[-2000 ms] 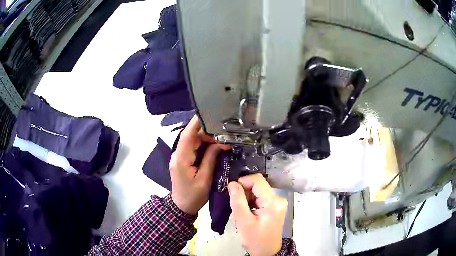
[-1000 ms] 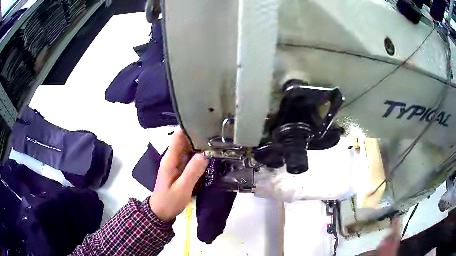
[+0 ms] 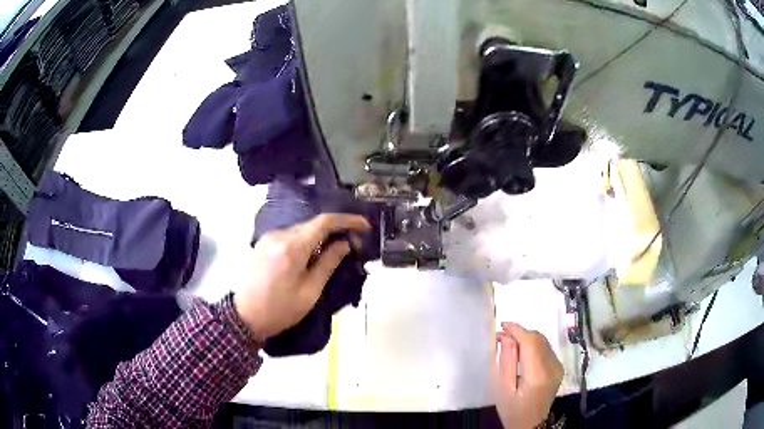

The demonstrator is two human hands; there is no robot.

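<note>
A dark navy pouch piece point(image 3: 306, 332) lies at the left of the needle area point(image 3: 409, 230), partly under my left hand. My left hand point(image 3: 289, 272) holds this piece, with thumb and forefinger close together at its edge near the presser foot. The needle plate shows uncovered beside the cloth. My right hand point(image 3: 529, 377) is low at the right, over the front of the table, with fingers curled. Whether it holds anything small cannot be seen.
The grey-green machine head point(image 3: 360, 75) fills the upper middle, with the black tension assembly point(image 3: 507, 138) on its front. The pale free arm point(image 3: 536, 235) is right of the needle. Dark pouches point(image 3: 266, 121) lie behind; zippered panels point(image 3: 100, 230) and a dark heap point(image 3: 100, 352) lie left.
The dark piece has come out from the needle to the left with my left hand. My right hand left the cloth, went far right, and is back near the table's front.
</note>
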